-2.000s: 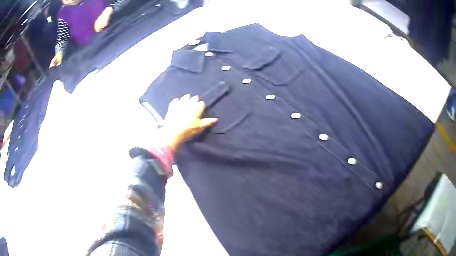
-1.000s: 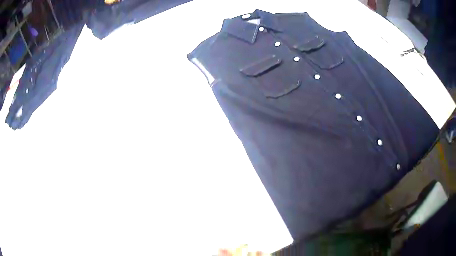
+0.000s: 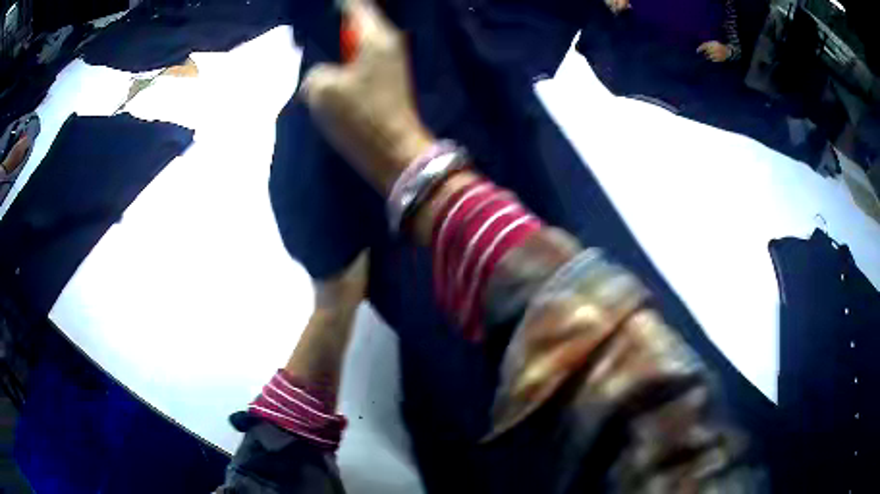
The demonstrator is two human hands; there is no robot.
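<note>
A dark navy garment (image 3: 347,207) hangs raised and bunched in front of me, over the white table; its outline is blurred and its parts cannot be told apart. My right hand (image 3: 362,92) is at its upper part, fingers curled around a small orange tool, seemingly thread snips (image 3: 349,37). Whether it also grips cloth is unclear. My left hand (image 3: 340,285) reaches up from below; its wrist shows, but the fingers are hidden behind the cloth.
White table (image 3: 212,241). A dark garment with small pale buttons (image 3: 815,328) lies at the right, another dark garment (image 3: 96,183) at the left. A blue crate (image 3: 96,425) is at the lower left. A person in purple (image 3: 666,29) is across the table; another person's hand (image 3: 14,154) is far left.
The view has turned. The left hand, flat on the dress two seconds ago, now reaches behind a raised dark garment. The right hand has come into view with the orange tool.
</note>
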